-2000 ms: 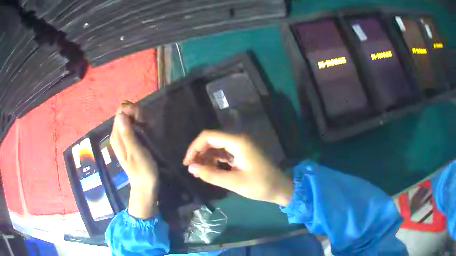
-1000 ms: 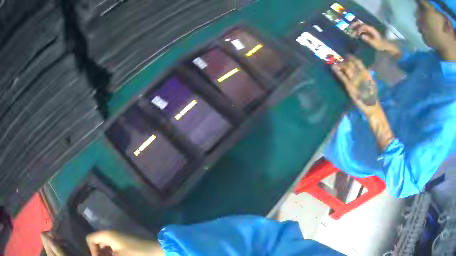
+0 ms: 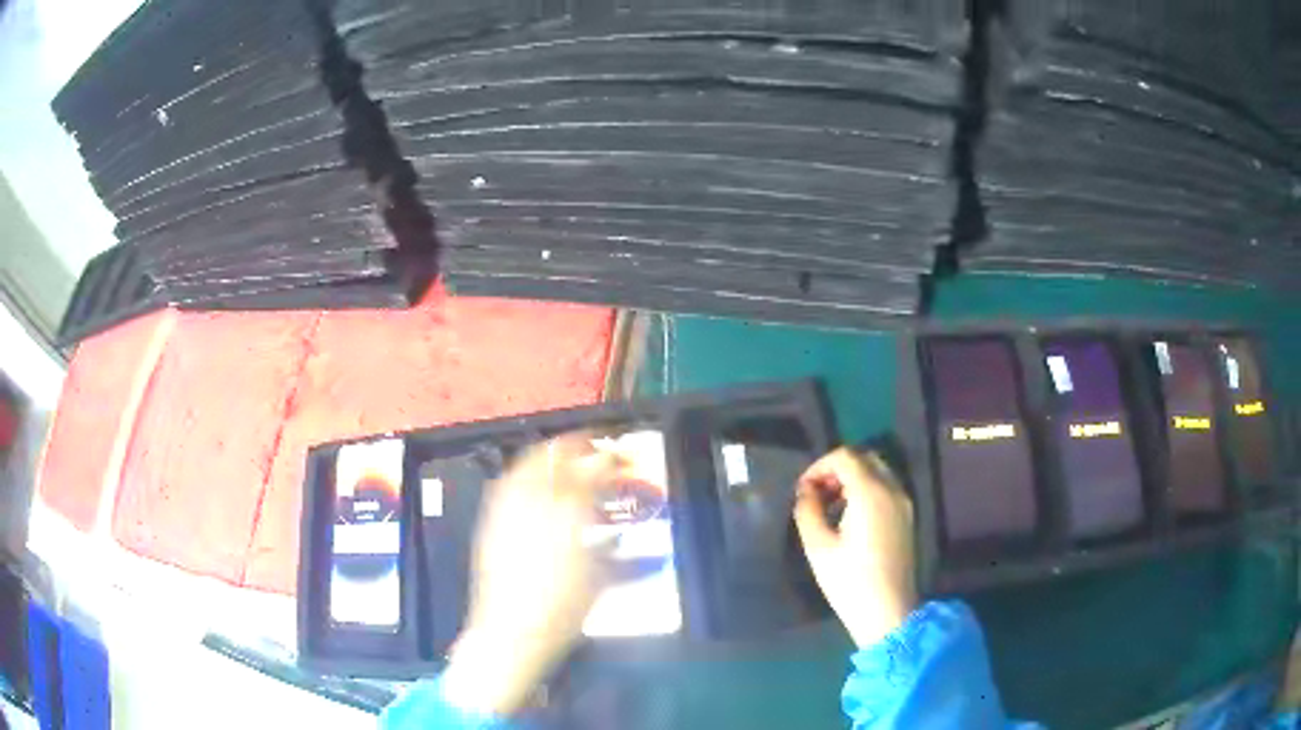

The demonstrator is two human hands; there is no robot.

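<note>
A black phone tray (image 3: 414, 656) with four pockets lies in front of me. Its far left smartphone (image 3: 367, 549) is lit with an orange-and-dark picture. The second phone (image 3: 440, 549) is dark with a small label. The third phone (image 3: 649, 578) glows bright white, partly behind my left hand. The fourth phone (image 3: 756, 528) is dark with a white label. My left hand (image 3: 535, 556) is blurred over the second and third phones; its grip cannot be told. My right hand (image 3: 860, 535) is at the fourth phone's right edge, fingers curled, fingertips close together; whether it holds anything is unclear.
A second tray (image 3: 1027, 562) to the right holds dark phones with yellow text. Tall stacked black trays (image 3: 671, 171) line the back. A red mat (image 3: 357, 371) covers the bench's left end beside the green mat (image 3: 771, 350). A blue tote (image 3: 64, 663) shows at lower left.
The view has swung back left from the co-worker. The third phone, dark two seconds ago, now shows a bright screen. My left hand has moved over it; my right hand is at the fourth phone.
</note>
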